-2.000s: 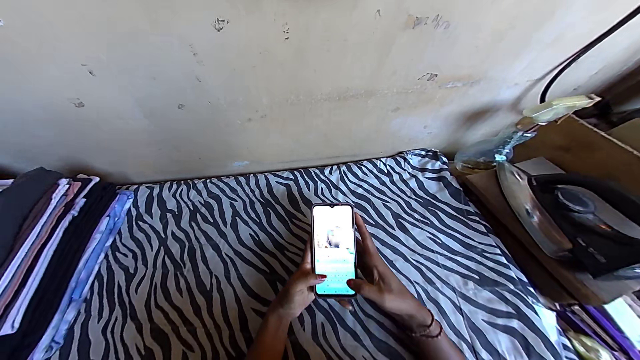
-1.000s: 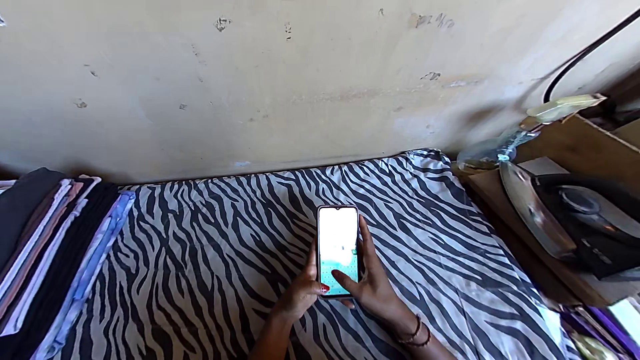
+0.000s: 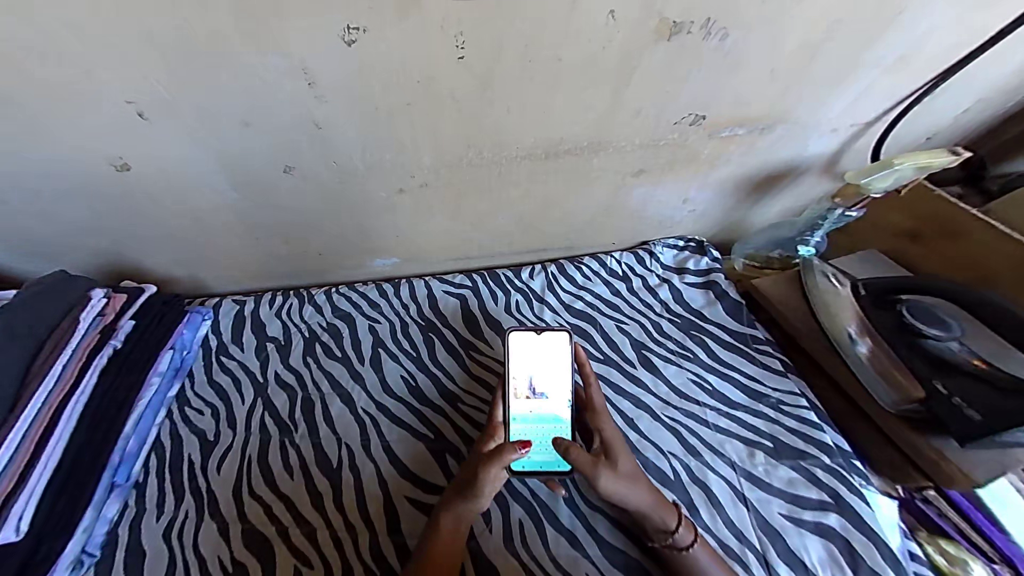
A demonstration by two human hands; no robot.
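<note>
A smartphone [image 3: 541, 384] with a lit screen stands upright in view, held between both hands over a zebra-striped cloth [image 3: 336, 416]. My left hand [image 3: 483, 468] grips its left side, the thumb with a red nail on the lower screen. My right hand [image 3: 612, 464] holds the right side, its thumb touching the lower screen and a bracelet around the wrist. The screen shows a bright picture area above a green-tinted keyboard.
A stack of folded clothes [image 3: 96, 400] lies at the left. At the right, a clothes iron [image 3: 928, 344] rests tilted beside a clear plastic bottle [image 3: 780, 240] and a cardboard box [image 3: 928, 232]. A stained wall [image 3: 480, 120] runs behind the cloth.
My right thumb, farther left over the screen a second ago, has moved back toward the phone's right edge. The screen's content has changed, with a keyboard now showing on its lower part.
</note>
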